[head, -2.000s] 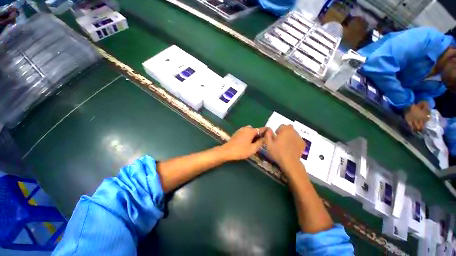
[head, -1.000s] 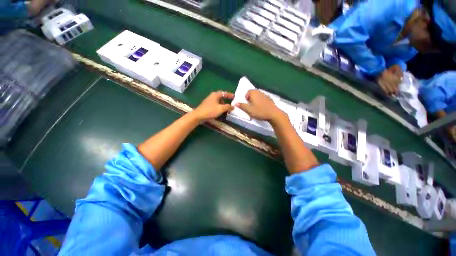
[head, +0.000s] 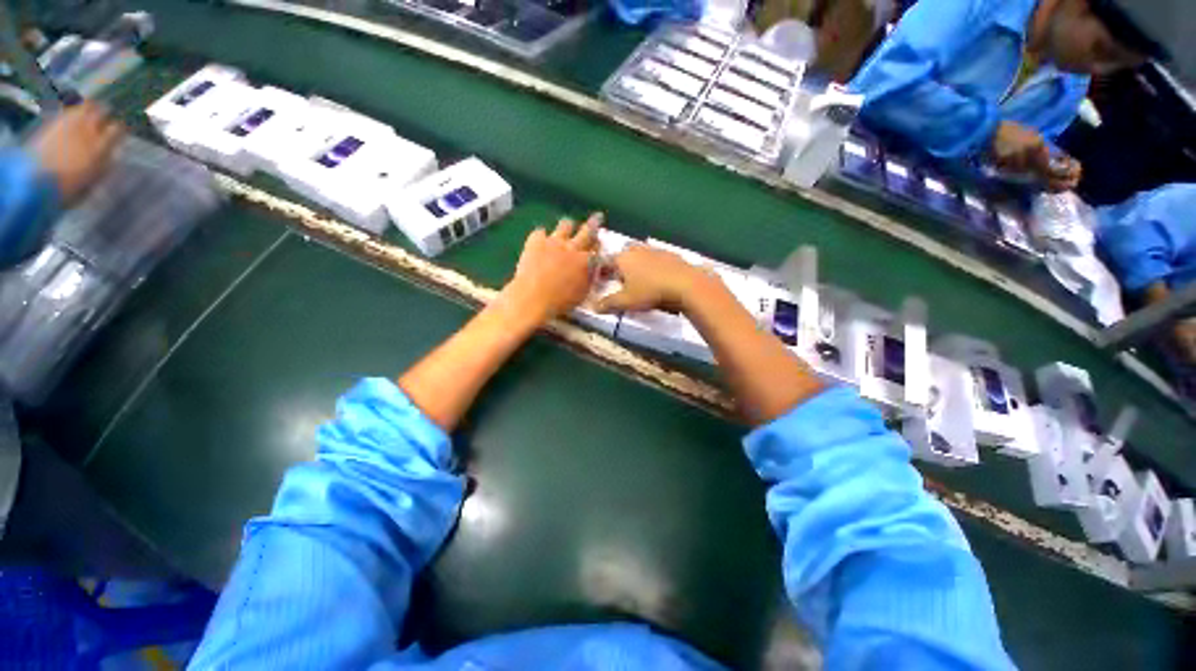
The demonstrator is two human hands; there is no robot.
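A white retail box [head: 606,309] lies on the green conveyor belt, mostly covered by my hands. My left hand [head: 556,273] is on the box's left part with its fingers spread. My right hand [head: 645,279] is bent over the same box, its fingertips close to my left hand. What the fingertips hold is hidden. Just left of my hands a white box [head: 450,205] with a purple picture lies slightly turned on the belt. Right of my hands, open boxes [head: 881,361] stand in a row, some with white flaps up.
More boxes [head: 328,155] lie farther left on the belt. A chipped rail [head: 394,260] runs along the bench. Clear blister trays [head: 79,282] and another person's hand [head: 79,147] are at left. Across the belt are a phone tray [head: 708,87] and workers in blue. A blue stool [head: 92,616] is at lower left.
The raised white panel at my hands is now down, and my left hand has moved over the box. The boxes at left are closer together. Another person's hand has come in at left.
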